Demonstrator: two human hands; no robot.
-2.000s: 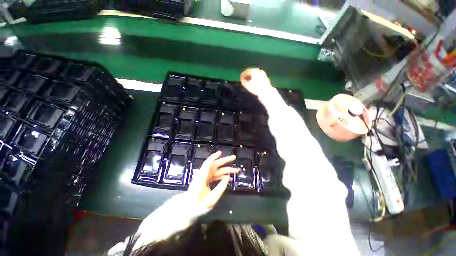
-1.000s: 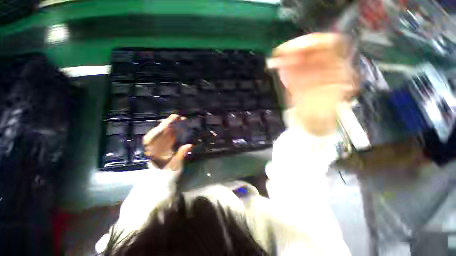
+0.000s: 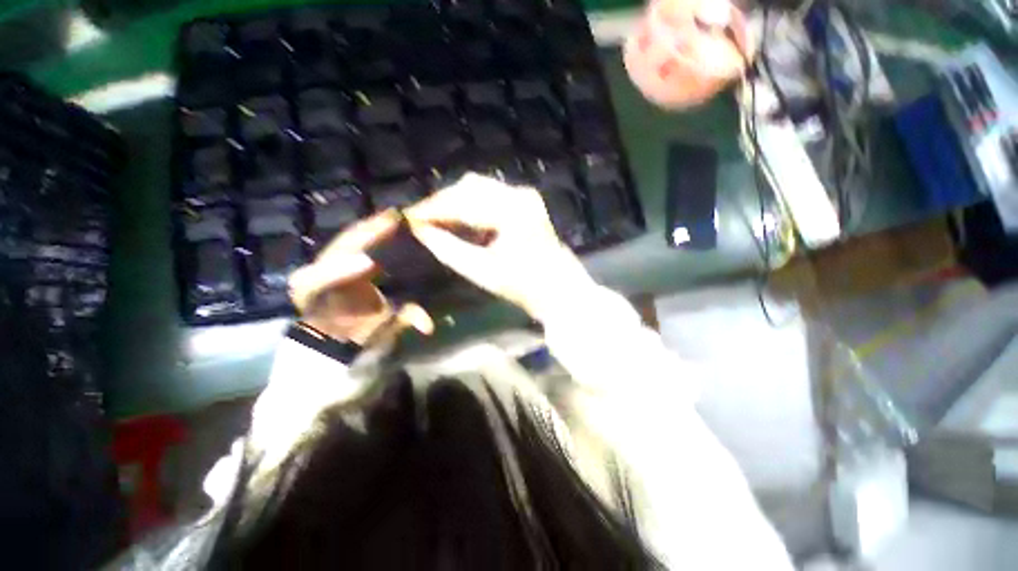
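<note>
My left hand (image 3: 341, 292) holds a dark, palm-sized display module (image 3: 413, 254) above the near edge of the black blister tray (image 3: 324, 151). My right hand (image 3: 491, 234) is at the module's upper edge, thumb and fingertip pinched together beside the left fingertips. A tiny dark bit seems to show at the pinch, but it is too blurred to tell what it is. The module is partly hidden by the fingers. The tray lies flat, with rows of dark pockets.
A tall stack of black trays (image 3: 50, 245) stands at left. Right of the tray are a black smartphone-like slab (image 3: 692, 195), a pink-orange fan (image 3: 683, 50), a white power strip (image 3: 795, 184), tangled cables (image 3: 854, 100) and a blue bin (image 3: 938, 151). A red object (image 3: 149, 452) shows below left.
My right hand has come back from the right to the module's edge, against my left hand. My left hand still holds the module. The view has shifted.
</note>
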